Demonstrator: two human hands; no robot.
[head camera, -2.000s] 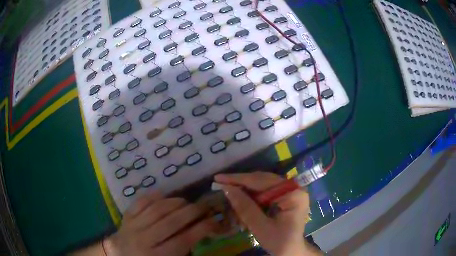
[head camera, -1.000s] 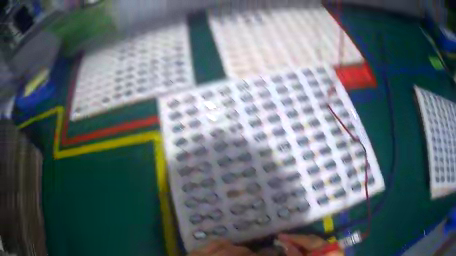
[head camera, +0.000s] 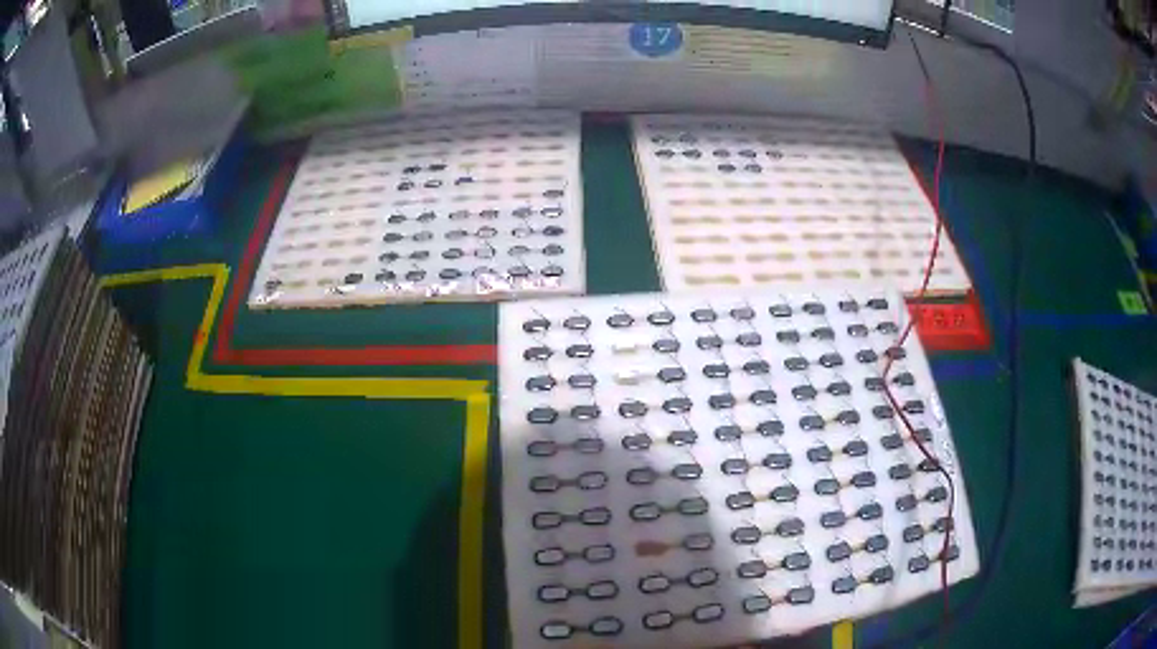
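The central white component tray (head camera: 518, 418) lies flat on the green bench mat, cut off at its lower left by the picture's edge. It holds rows of paired oval components (head camera: 577, 519), dark-rimmed and joined by thin strips. One part (head camera: 651, 549) has a brown left half. Two small pale pieces lie near the tray's upper left. The thin red probe lead (head camera: 938, 241) hangs from the top and crosses the tray's right side. Neither of my hands shows, and the red probe pen is out of view.
Two trays (head camera: 419, 228) (head camera: 787, 216) lie behind. Another tray (head camera: 1123, 494) is at the right. A brown-edged tray stack (head camera: 89, 418) and blue bin (head camera: 171, 209) are at left. A dark cable (head camera: 1019, 254) runs down the right. A monitor (head camera: 609, 15) stands behind.
The view has tilted up and swung left. Both hands and the red pen have left the picture at the bottom. The back trays, numbered panel and monitor edge have come into view.
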